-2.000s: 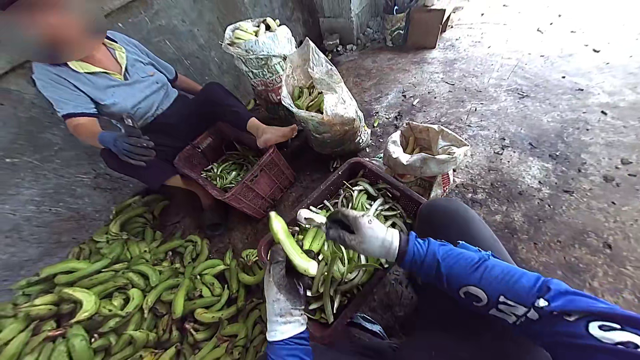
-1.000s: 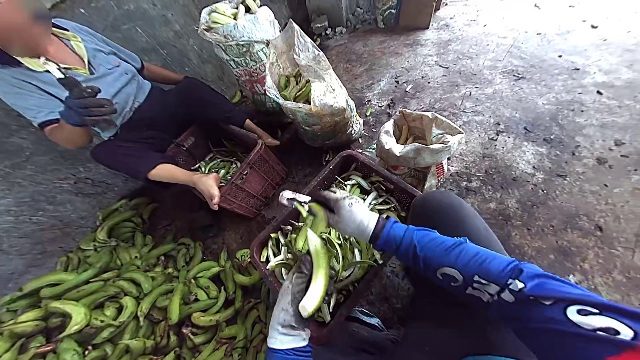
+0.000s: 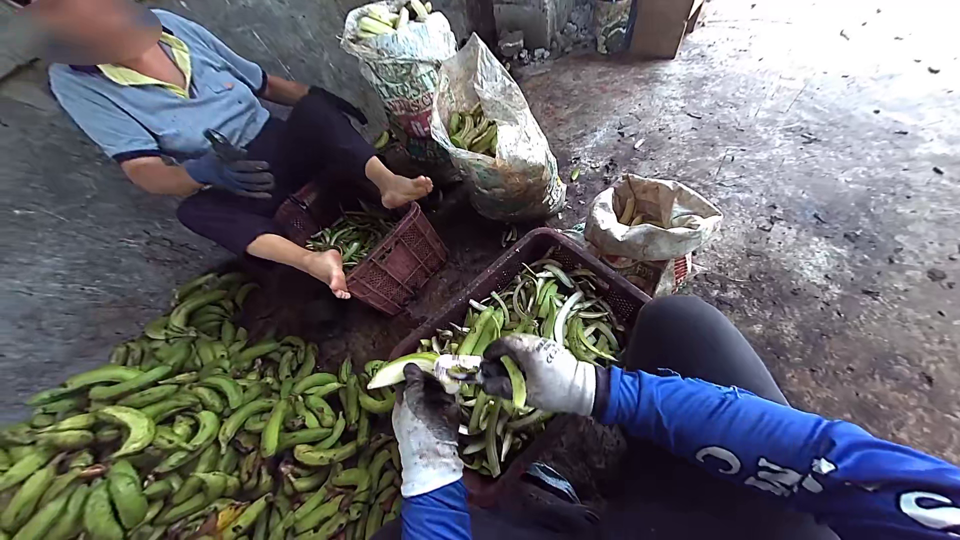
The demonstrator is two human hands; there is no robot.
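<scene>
My left hand (image 3: 427, 424), in a stained white work glove, holds a partly peeled green plantain (image 3: 405, 369) over a crate. My right hand (image 3: 540, 375), gloved alike with dark fingertips, grips a small peeling tool (image 3: 459, 369) with a white-wrapped part, which meets the plantain's right end. A strip of green peel (image 3: 514, 381) hangs by the right fingers. Beneath both hands, a dark red plastic crate (image 3: 450, 309) is filled with green and white peels (image 3: 540, 300). To the left of my left hand spreads a large heap of green plantains (image 3: 217, 420).
A seated person (image 3: 195, 97) with gloved hands sits at upper left, legs around another crate (image 3: 397, 262) of peels. Woven sacks holding plantains stand behind: one full (image 3: 405, 67), one open (image 3: 510, 150), one smaller (image 3: 652, 217) beside my knee. A cardboard box (image 3: 660, 30) stands farther back.
The plantain, upright between my hands a second ago, now lies nearly level with the tool at its right end. The other person's raised gloved hand has come down to the lap.
</scene>
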